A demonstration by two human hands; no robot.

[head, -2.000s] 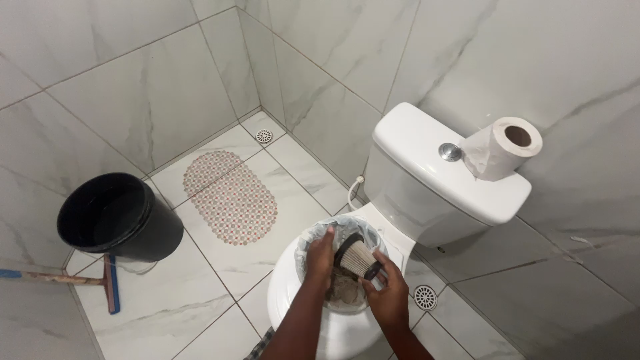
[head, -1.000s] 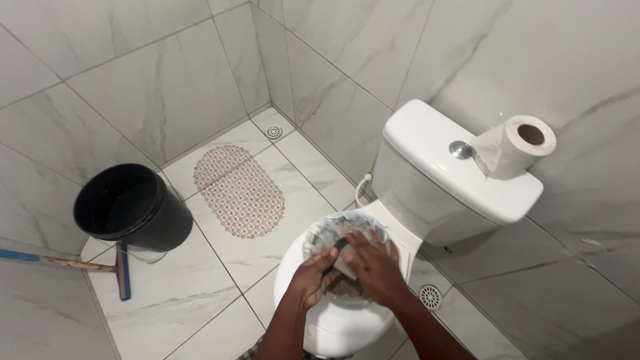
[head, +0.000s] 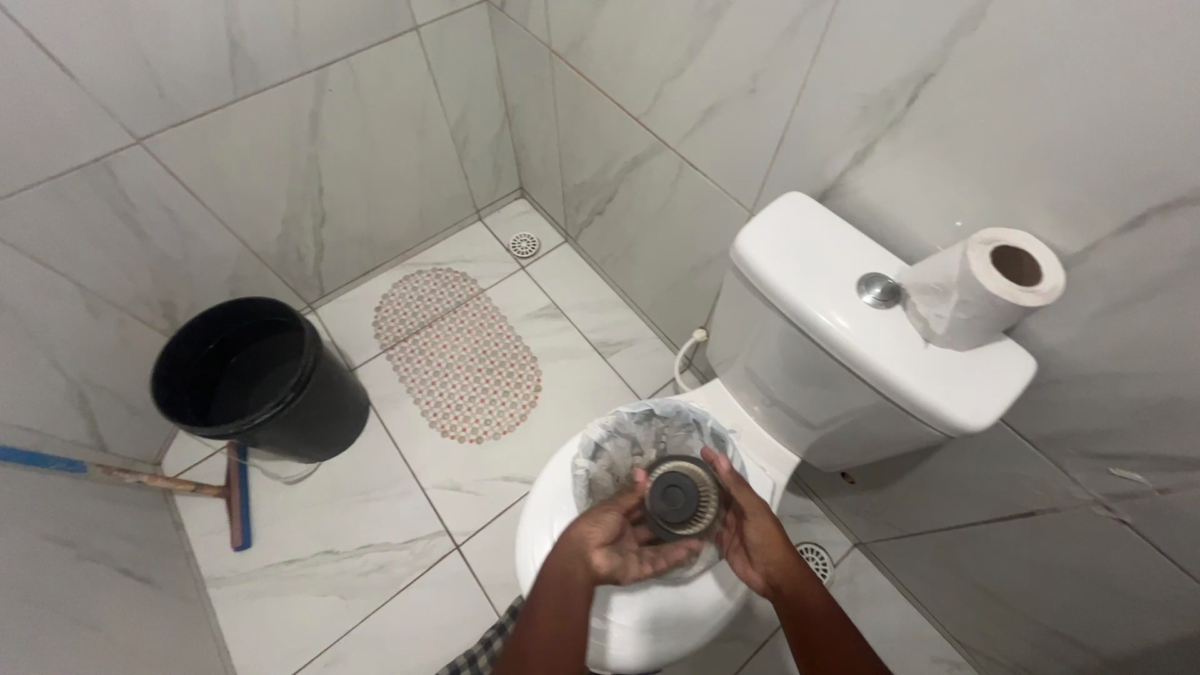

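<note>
A round pleated filter cartridge (head: 682,497) with a dark end cap faces up between both hands. My left hand (head: 623,539) cups it from the left and below, fingers beneath its rim. On the other side my right hand (head: 750,525) grips its edge. Directly under them, a bin lined with a thin plastic bag (head: 609,436) stands on the closed lid of a white toilet (head: 647,628). Grey debris shows inside the bag, partly hidden by the hands and the filter.
A toilet paper roll (head: 984,286) rests on the cistern (head: 844,328). At left are a black bucket (head: 333,403) and a squeegee (head: 239,497). An oval bath mat (head: 459,356) lies on the tiles. Floor drains (head: 524,245) and a checked cloth (head: 483,647) also show.
The filter has turned from lying with its pleated side showing to having its dark end cap facing up. The right hand has moved from over the filter to its right side.
</note>
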